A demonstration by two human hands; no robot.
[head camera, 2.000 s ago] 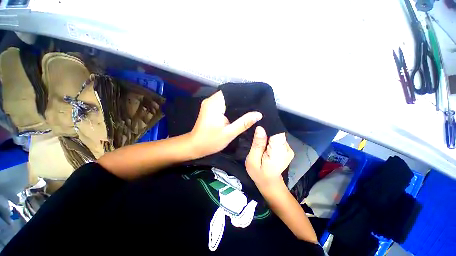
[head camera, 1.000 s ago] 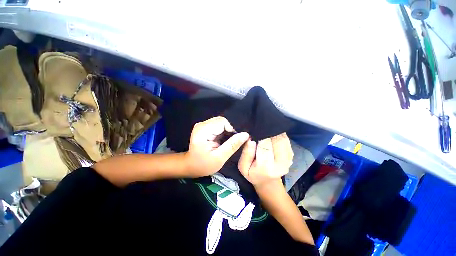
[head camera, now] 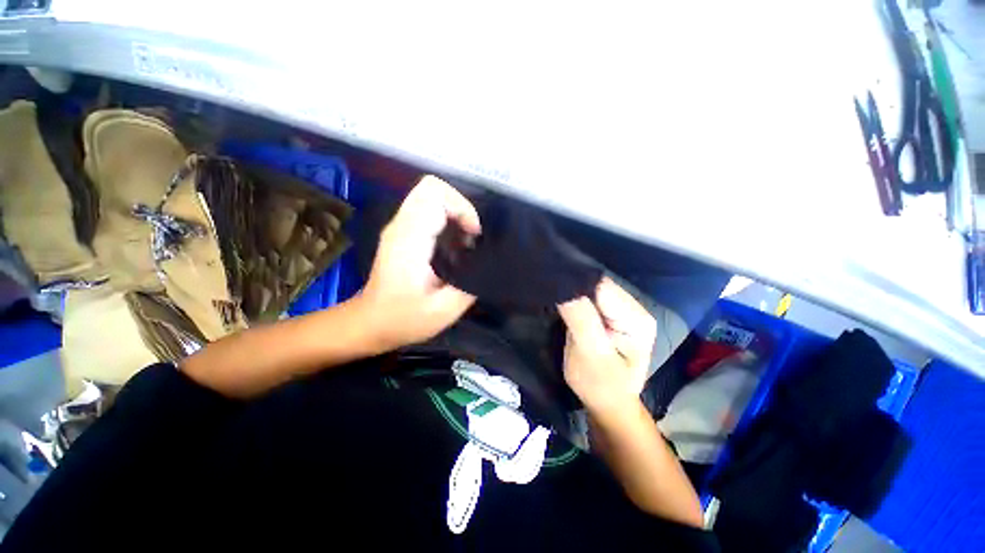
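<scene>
A black fabric piece [head camera: 518, 259] is stretched between my two hands over my lap, just in front of the table edge. It is dark, soft and slightly blurred. My left hand [head camera: 419, 265] grips its left end, with the fingers curled into the fabric. My right hand [head camera: 607, 344] pinches its right end between thumb and fingers. More dark fabric lies under and behind the held piece; its borders are hard to tell against my black shirt.
White table [head camera: 648, 97] with shears [head camera: 925, 146], dark red snips [head camera: 878, 157], a green tool [head camera: 943, 81] and a screwdriver [head camera: 976, 275] at right. Tan glove-shaped pieces [head camera: 135, 178] lie below left. Black pieces [head camera: 832, 432] lie on a blue bin [head camera: 772, 362] below right.
My hands have moved apart, the left one up and leftward. The fabric, earlier peaked up at the table edge, is now lower and pulled flat between them.
</scene>
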